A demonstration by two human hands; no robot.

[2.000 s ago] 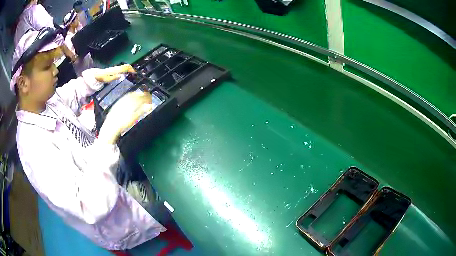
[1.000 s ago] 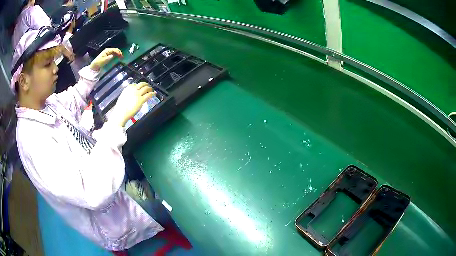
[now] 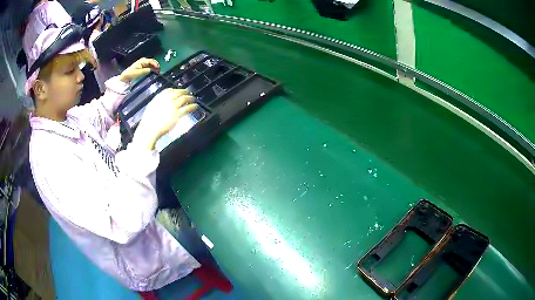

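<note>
Neither of my hands is in the picture. Two phone middle frames lie side by side on the green bench at the lower right, black inside with orange-copper edges. The left frame (image 3: 375,256) shows whole, with green bench visible through its rectangular opening. The right frame (image 3: 473,255) touches or nearly touches it and is cut off by the bottom edge. Whether each is a single frame or a stack, I cannot tell.
A person in a pink smock (image 3: 94,181) sits at the left on a red stool (image 3: 212,280), both hands over a black phone tray (image 3: 243,101). Small white specks are scattered on the green bench (image 3: 276,170). A metal rail (image 3: 328,50) runs along the back.
The view has shifted slightly, so everything appears a little further right. The neighbour's hands have lifted and spread apart over the tray since the earliest frame. The phone frames stay on the bench.
</note>
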